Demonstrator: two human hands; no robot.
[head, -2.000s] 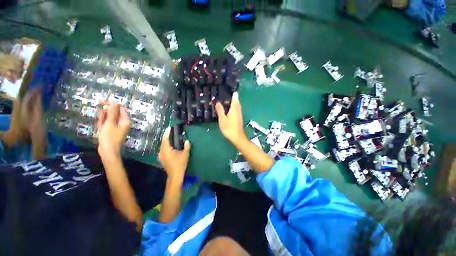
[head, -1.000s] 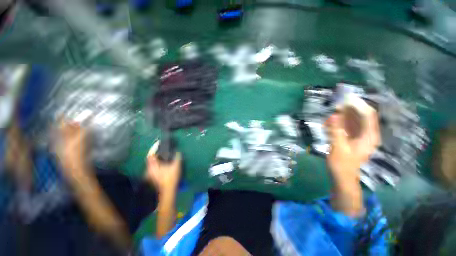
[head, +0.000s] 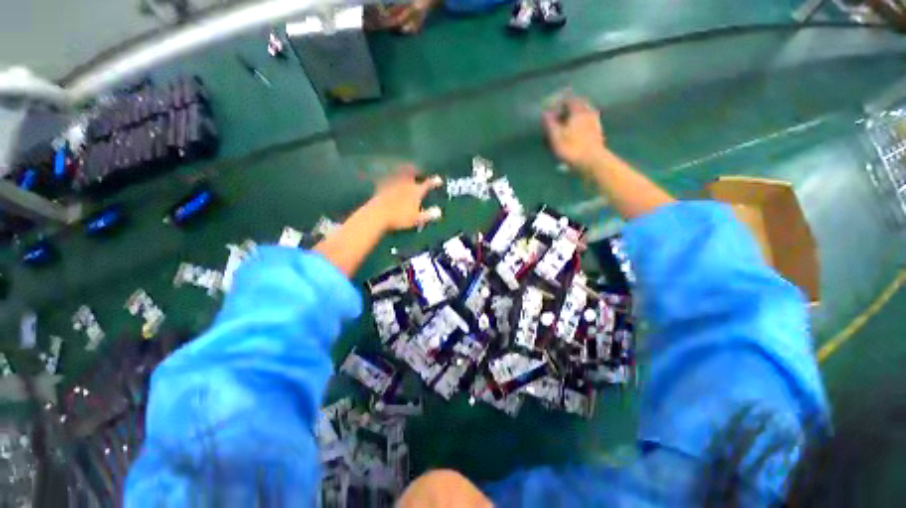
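A large heap of assembled units [head: 517, 260], black housings with white boards on top, lies in front of me on the green surface. My left hand [head: 402, 201] is beyond the heap's left side, blurred, with pale-tipped fingers apart and nothing visible in it. Loose white circuit boards [head: 467, 186] lie just right of its fingertips. My right hand [head: 576, 131] reaches out beyond the heap, further away than the left. Its fingers are bent and blurred; a small dark patch shows at them, and I cannot tell whether it is a held part.
An open cardboard box [head: 763, 223] stands at right. More boards [head: 144, 310] lie at left. A row of black housings [head: 149, 134] and separate blue-celled housings [head: 194, 205] lie at upper left. A grey metal box [head: 336, 58] and another person's hand [head: 402, 15] are at the top.
The view has swung right, bringing the heap to the centre. My left hand has left the black housing it held. My right hand has moved from over the heap to beyond it.
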